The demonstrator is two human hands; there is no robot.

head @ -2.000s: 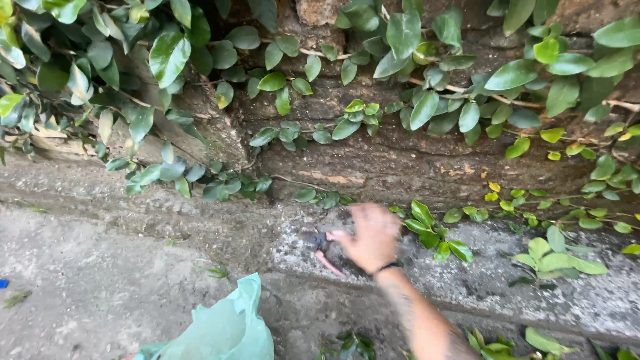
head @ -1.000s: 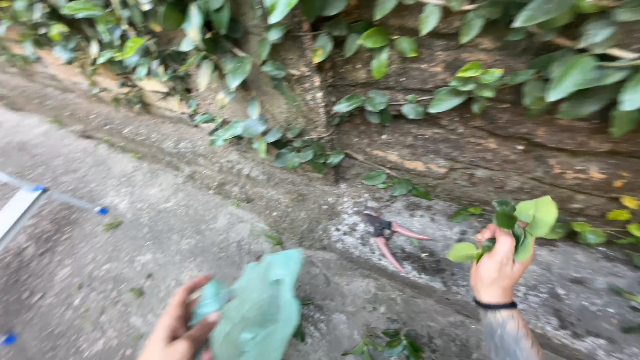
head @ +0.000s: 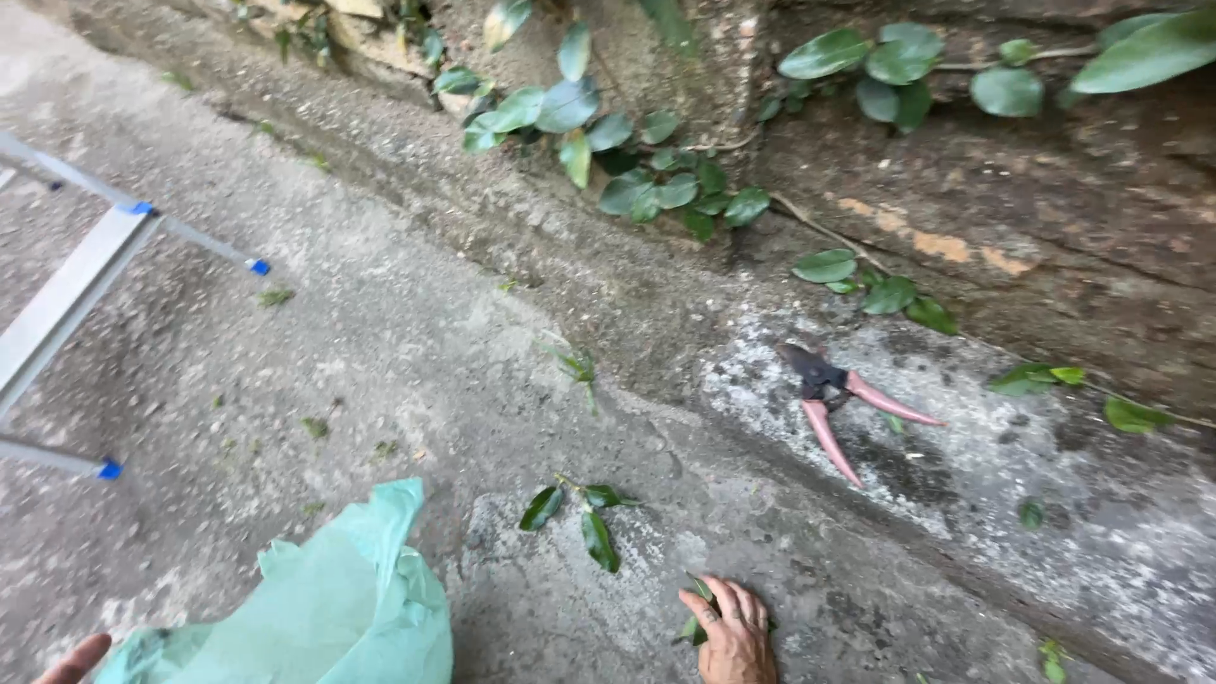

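My right hand (head: 733,627) is low on the concrete, its fingers closed over green leaves (head: 696,617) that poke out at its left side. A green plastic bag (head: 332,598) lies at the lower left. Only a finger of my left hand (head: 78,659) shows, at the bag's left edge; the rest is out of frame. Between the bag and my right hand a cut sprig (head: 597,537) with several leaves rests on the ground. Pruning shears (head: 825,388) with pink handles lie on the ledge, up and right of my right hand, handles spread.
An aluminium stepladder (head: 71,294) with blue feet stands at the left. A stone wall (head: 950,190) with a leafy creeper (head: 665,190) runs across the top and right. The raised concrete ledge (head: 1073,532) follows the wall's foot. Small green scraps (head: 315,427) dot the ground.
My right hand, which held a leafy sprig above the ledge a second ago, has come down to the ground. My left hand has mostly left the view. The shears lie where they were on the ledge.
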